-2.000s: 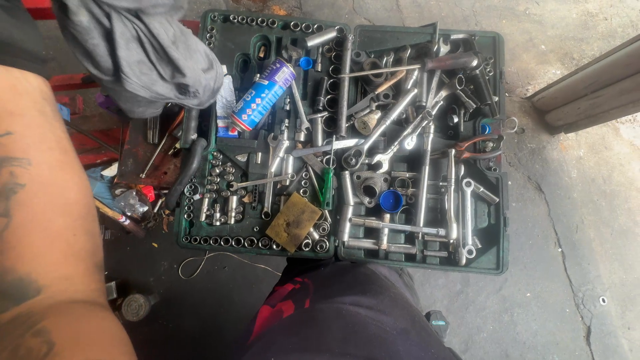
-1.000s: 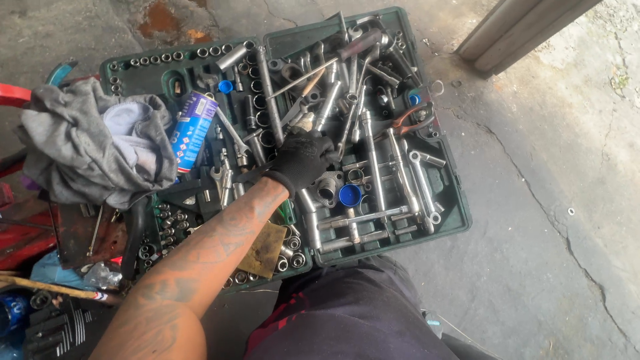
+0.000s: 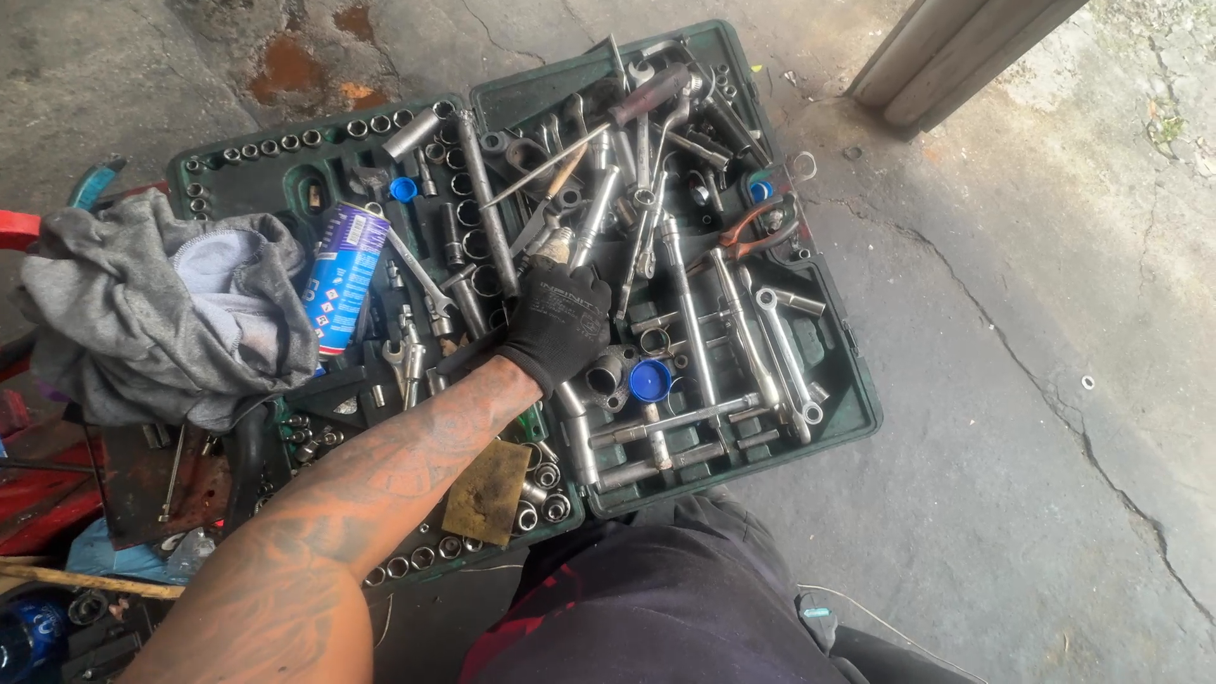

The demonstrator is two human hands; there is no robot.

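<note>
My left hand, in a black work glove, reaches palm down over the middle of an open green socket-set case. Its fingertips are bent down among the tools beside a pale, roundish piece, and whether they grip anything is hidden. A dark, handle-like shape shows left of the wrist. Just right of the hand are a metal flanged fitting and a blue cap. Above it lie a screwdriver and several wrenches. My right hand is out of view.
A grey cloth and a blue-purple spray can rest at the case's left side. Orange-handled pliers and a ratcheting wrench lie in the right half. A yellowish plate sits near my legs. A post stands at upper right.
My left hand has come into view and reached over the middle of the case. The grey cloth, held higher at first, now lies lower at the left. The view has shifted and turned.
</note>
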